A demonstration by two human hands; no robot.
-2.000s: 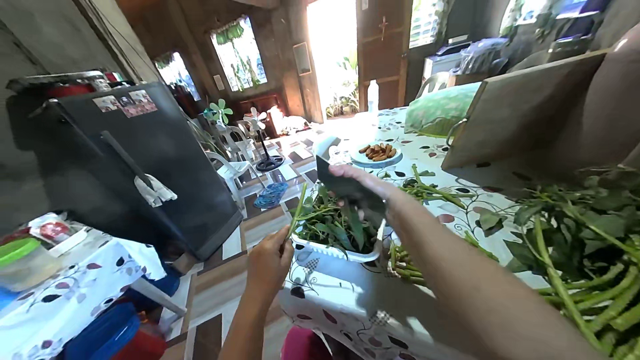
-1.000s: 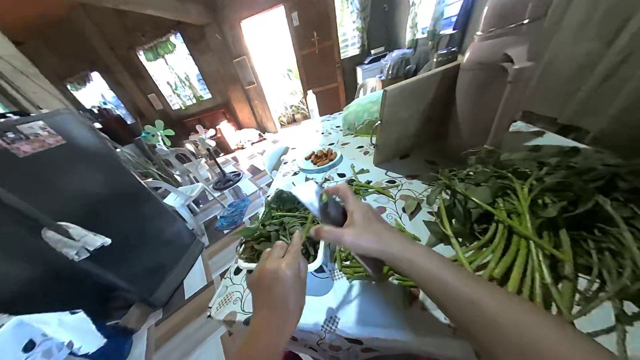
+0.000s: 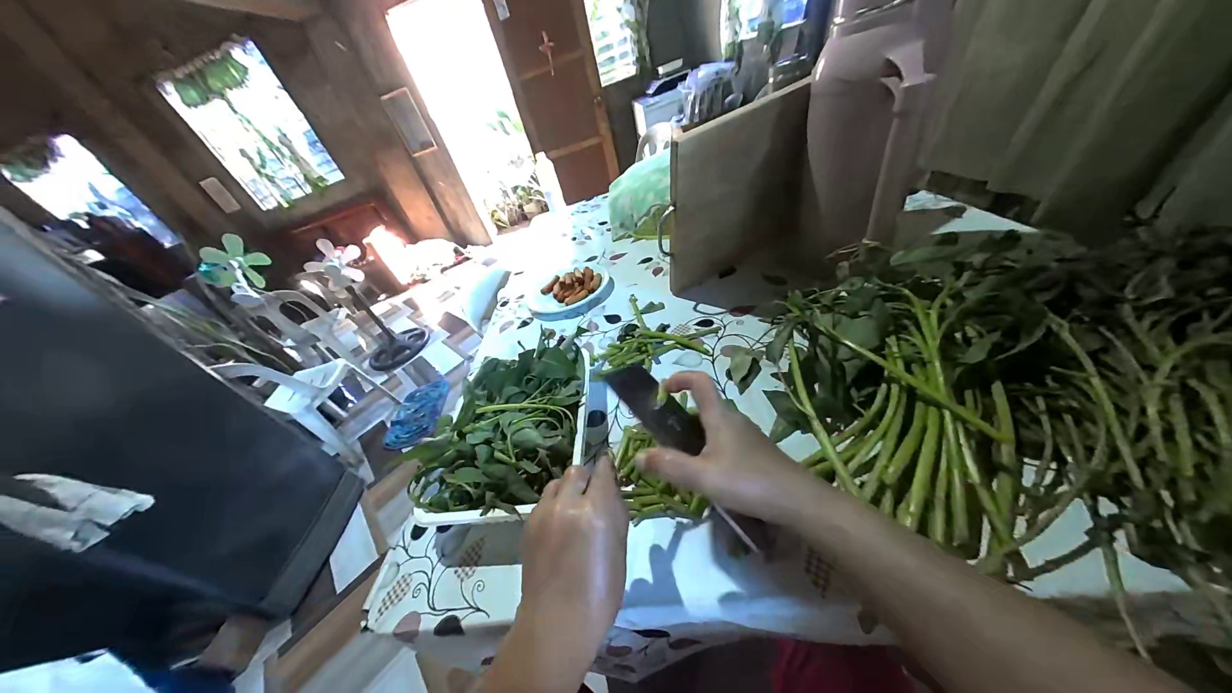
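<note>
My left hand [image 3: 575,539] is at the near right corner of a white plastic container [image 3: 472,517], fingertips at its rim; whether it grips anything is unclear. Leafy green stalks [image 3: 515,423] fill the container. My right hand [image 3: 722,448] is shut on a dark, flat tool, apparently a broad knife [image 3: 659,409], tilted over the table just right of the container. Cut green stems [image 3: 664,496] lie beneath and beside it, with more stem pieces [image 3: 650,345] farther back. A large heap of long-stemmed leafy greens [image 3: 914,385] lies to the right of my right hand.
On the patterned tablecloth [image 3: 481,587] stand a plate [image 3: 568,306] of brown food pieces, a green mesh cover [image 3: 640,197] and an upright board [image 3: 736,188]. A dark refrigerator [image 3: 144,414] is at the left. Beyond are a white plastic chair [image 3: 308,390] and fans.
My left hand has moved from over the greens to the container's near right corner. My right hand still holds the dark tool, now just right of the container. The view has turned right.
</note>
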